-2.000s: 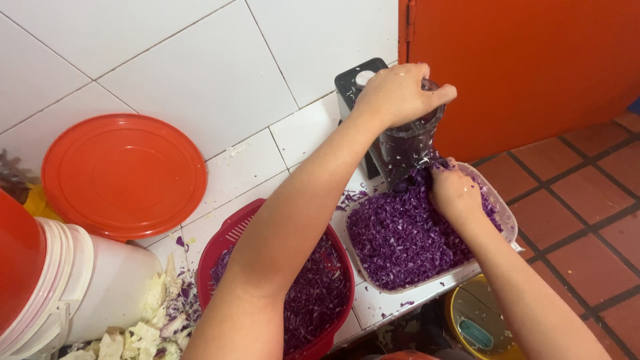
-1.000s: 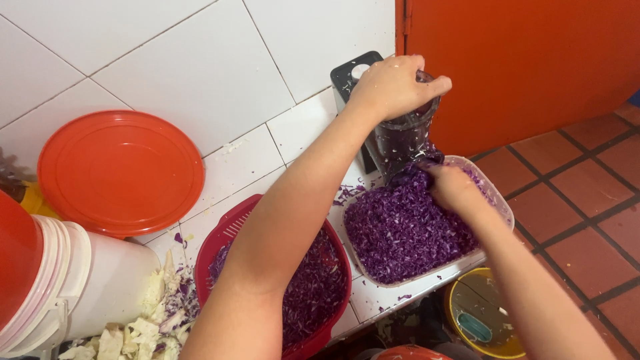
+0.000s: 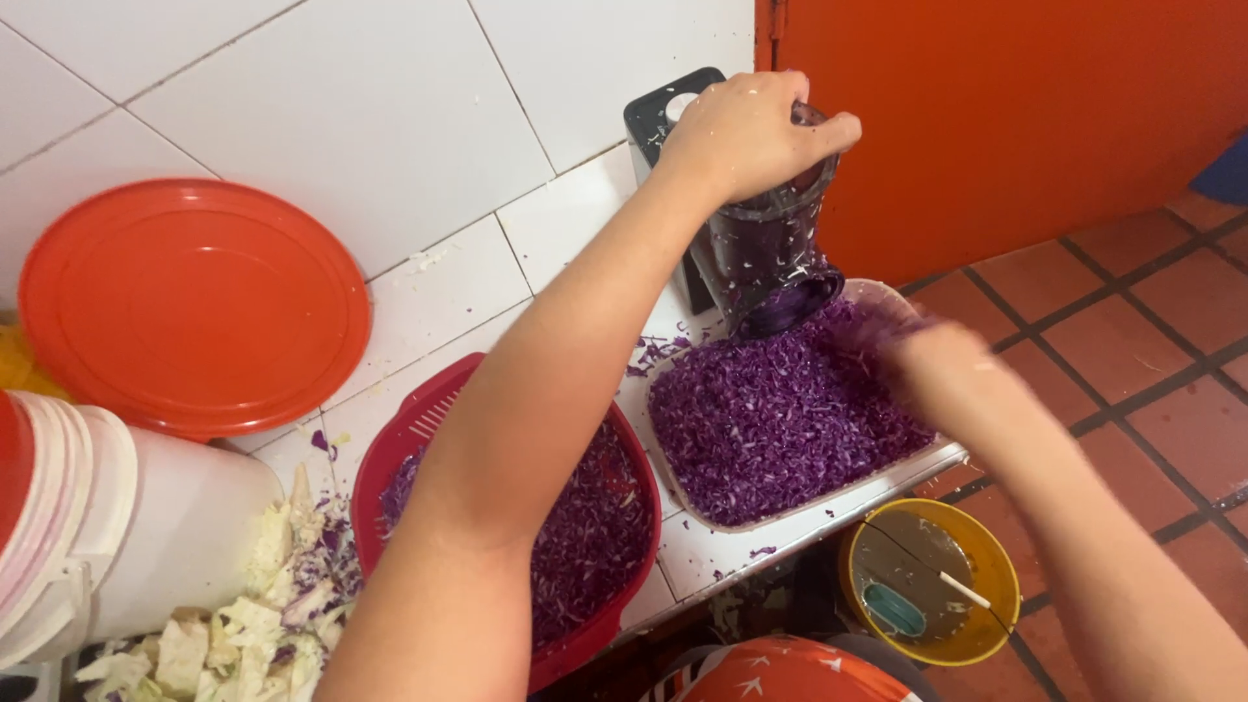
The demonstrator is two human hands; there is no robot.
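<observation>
My left hand (image 3: 756,136) rests over the top of the dark see-through feed chute of an electric vegetable shredder (image 3: 775,229), its fingers hooked on the rim. The machine's round outlet faces down over a clear plastic tub heaped with shredded purple cabbage (image 3: 780,419). Blurred by motion, my right hand (image 3: 936,370) is at the tub's right side, over the shreds; whether it holds any cannot be made out. A red plastic colander (image 3: 375,487) with more shredded purple cabbage stands to the left, partly hidden by my left arm.
An orange-red round lid (image 3: 195,307) leans by the tiled wall above a white bucket (image 3: 185,526). Cabbage cores and scraps (image 3: 234,643) lie at lower left. Below the counter edge sits a yellow bucket (image 3: 1009,595) of murky water. An orange door (image 3: 975,117) stands behind the shredder.
My right hand has drawn back from the shredder's outlet toward the tub's right side, uncovering the opening. My left hand has stayed on the chute.
</observation>
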